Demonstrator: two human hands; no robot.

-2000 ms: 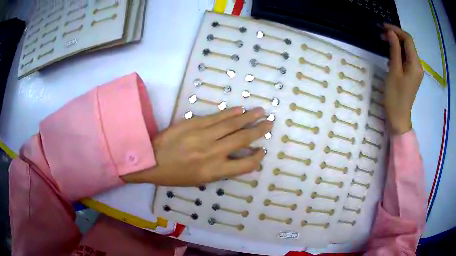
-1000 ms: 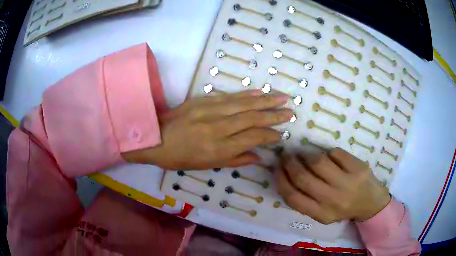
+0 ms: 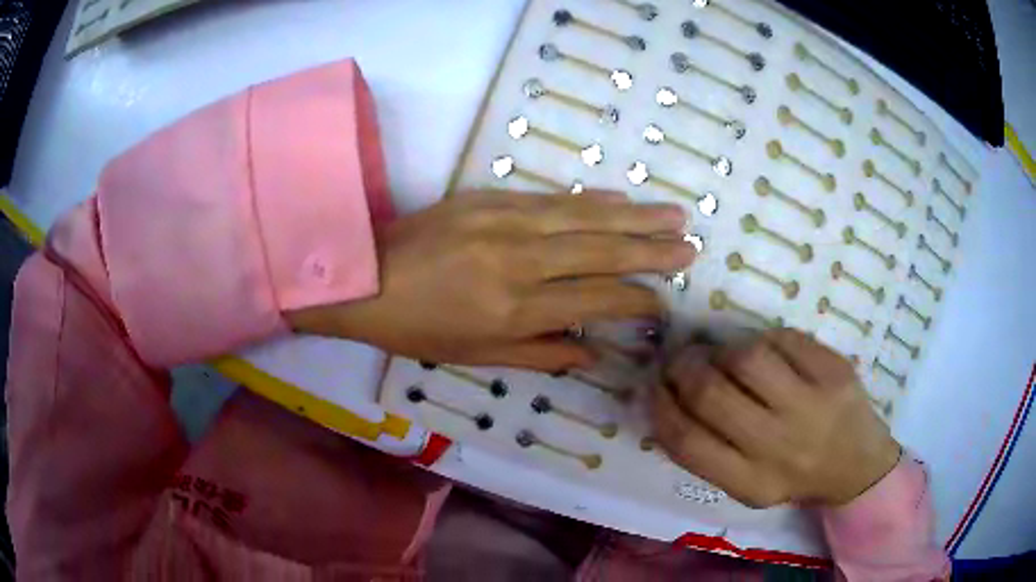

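An off-white loading board (image 3: pixel 846 244) lies flat in front of me, with columns of tan dumbbell recesses. Small round metal parts (image 3: pixel 637 173), bright silver or dark, fill ends in the two left columns. The other columns show bare tan ends. My left hand (image 3: pixel 534 279) lies flat over the left columns, palm down, fingers pointing right, and hides several recesses. My right hand (image 3: pixel 773 415) is over the lower middle of the board, fingers bent together beside my left fingertips. Its fingertips are blurred, and whether they hold a part cannot be seen.
A black tray (image 3: pixel 937 57) lies past the board's far right edge. A corner of stacked boards (image 3: pixel 125 21) shows at the top left. A dark object (image 3: pixel 28 68) is at the left edge. Yellow tape (image 3: pixel 301 398) and red tape (image 3: pixel 750 554) run along the near edge. A pale label (image 3: pixel 700 492) sits on the board.
My right hand has come from the black tray to the board beside my left hand. The view has shifted, so the board sits higher and further right. My left hand stays on the board.
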